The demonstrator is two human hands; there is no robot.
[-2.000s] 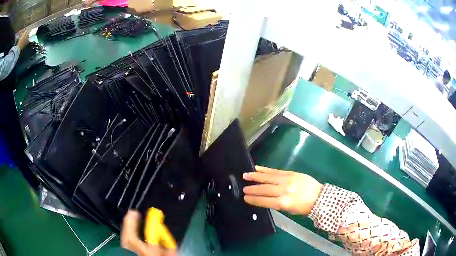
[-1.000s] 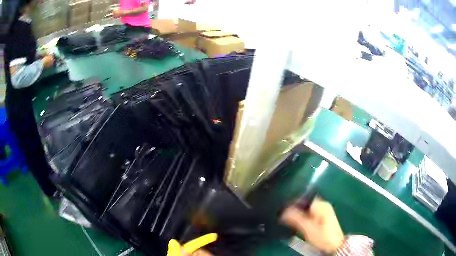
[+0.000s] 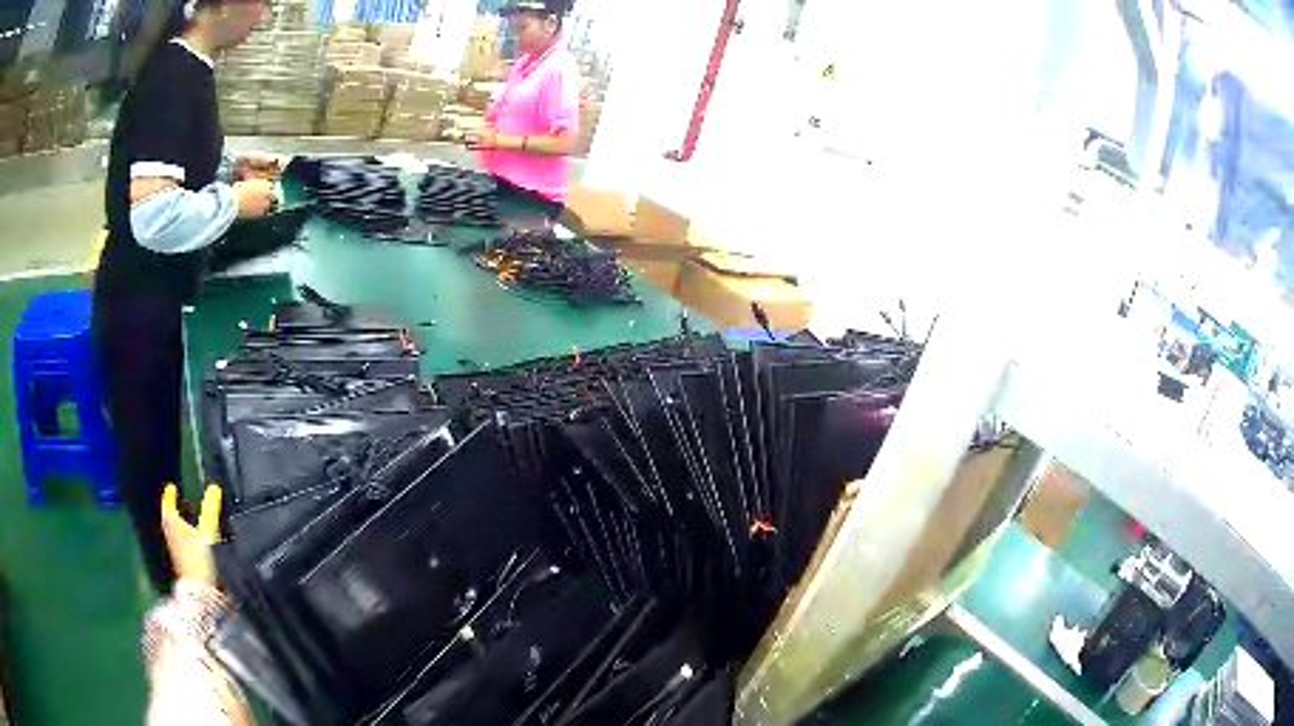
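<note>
Many black solar panels (image 3: 426, 532) stand upright and lean in rows on the green-topped bench, their black backs showing with thin leads. My left hand (image 3: 192, 539), with yellow coverings on its fingers, is at the left edge of the panels, thumb and finger apart, holding nothing that I can see. Whether it touches the panel edge is unclear. My right hand is out of the picture.
A white post (image 3: 880, 525) stands right of the panels, with cardboard behind it. A green conveyor (image 3: 908, 688) is at lower right. Two people stand at the far bench (image 3: 412, 284), near a bundle of black cables (image 3: 561, 267). A blue stool (image 3: 64, 390) is at left.
The view has swung left and up, so the panels and bench show more fully. My left hand has moved from the lower middle to the panels' left side. My right hand has left the picture.
</note>
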